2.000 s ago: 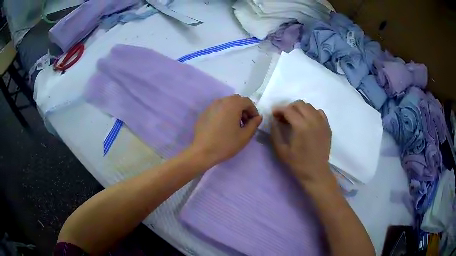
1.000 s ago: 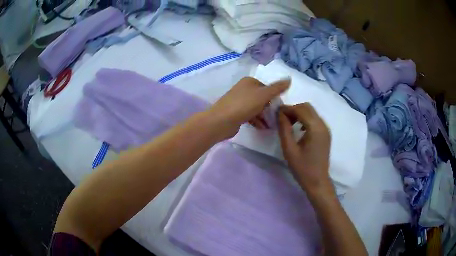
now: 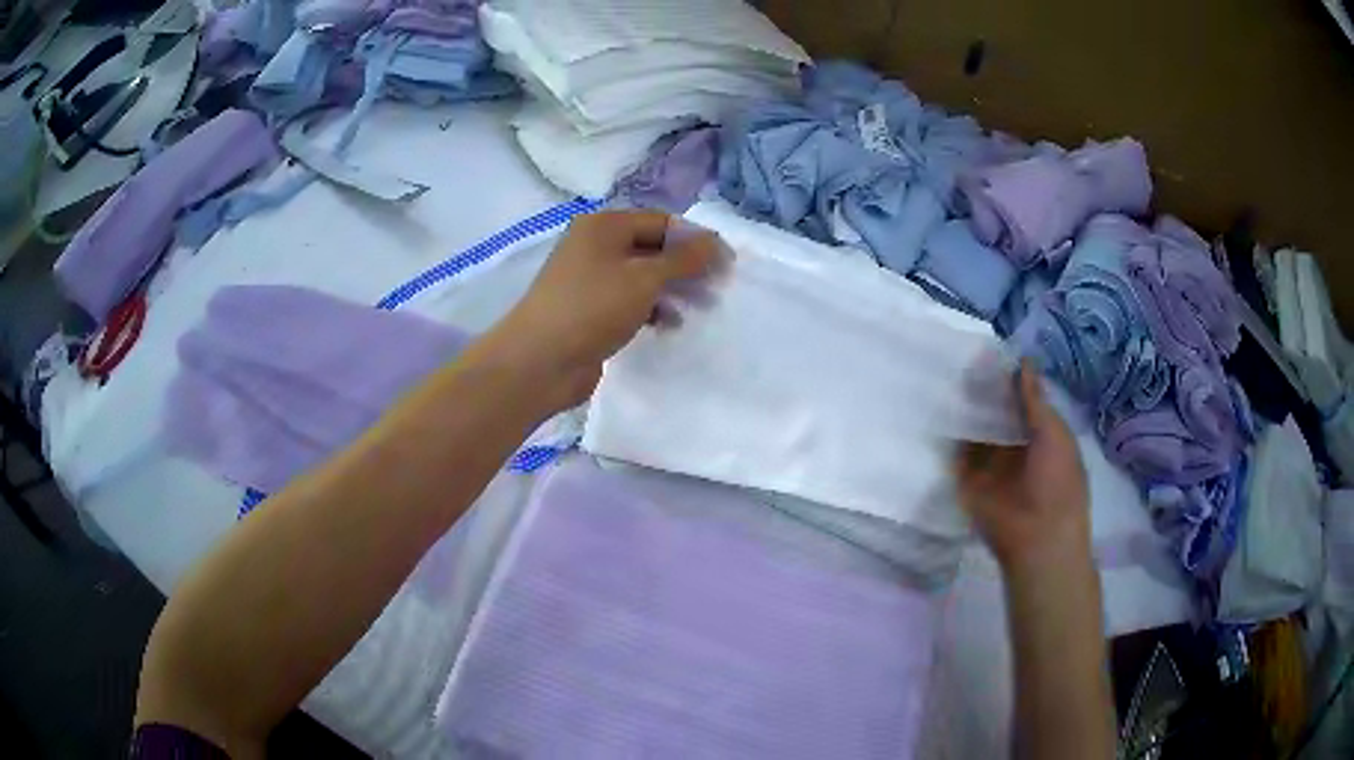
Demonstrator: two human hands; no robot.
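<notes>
My left hand [image 3: 624, 290] pinches the upper left corner of a thin white sheet [image 3: 802, 371]. My right hand [image 3: 1029, 483] holds the sheet's right end, with a sheer part over its fingers. The sheet lies over or just above the white sheet stack; I cannot tell whether they touch. The working stack of lilac striped panels [image 3: 683, 631] lies nearest me, pale and milky on top. The supply pile of lilac panels [image 3: 305, 371] lies farther left, rippled, partly hidden by my left forearm.
A blue-and-white strip [image 3: 483, 256] crosses the white table behind the supply pile. Red scissor handles [image 3: 113, 339] and a lilac roll [image 3: 164, 208] are far left. A white cloth bundle [image 3: 653, 67] and crumpled blue-grey pieces [image 3: 846, 164] line the far side. An iron [image 3: 1158, 698] is at lower right.
My hands have moved apart from close together, and the white sheet now spans between them. My right hand has moved right. The view has shifted, with the table's far side showing more.
</notes>
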